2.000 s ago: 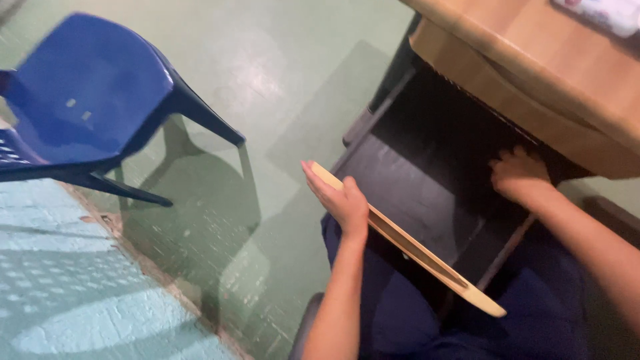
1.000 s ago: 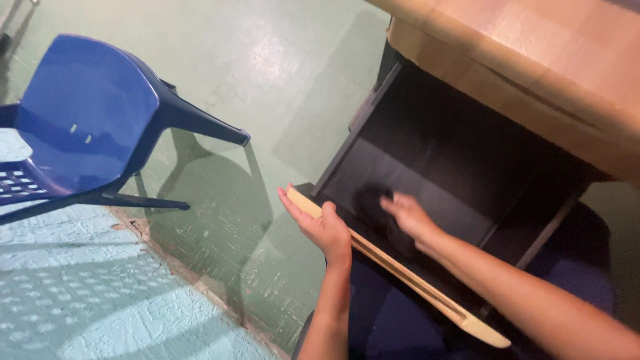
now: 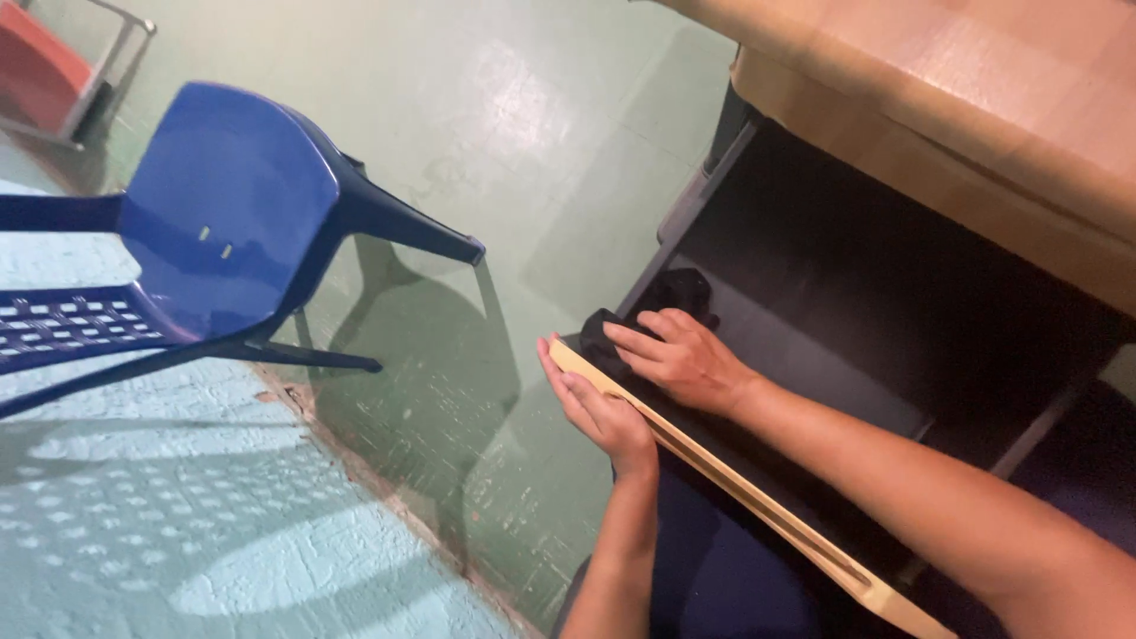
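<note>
An open dark drawer (image 3: 799,328) with a pale wooden front edge (image 3: 754,497) extends from below a wooden desk (image 3: 941,80). My left hand (image 3: 608,417) rests against the outer left end of that front edge, thumb over the top. Inside, near the front left corner, my right hand (image 3: 688,359) reaches over a black cloth-like item (image 3: 603,342), fingers slightly apart; whether it grips the item cannot be told. A dark shape (image 3: 679,293) beyond the fingers may be the item's shadow or another part of it.
A blue plastic armchair (image 3: 231,204) stands on the green floor (image 3: 550,204) at the left. Part of a red seat with a metal frame (image 3: 44,71) shows at the upper left. A textured light blue wall (image 3: 248,532) fills the lower left. The desk's edge overhangs the drawer.
My right hand has moved from the back right of the drawer to its front left corner. My left hand has stayed at the drawer front.
</note>
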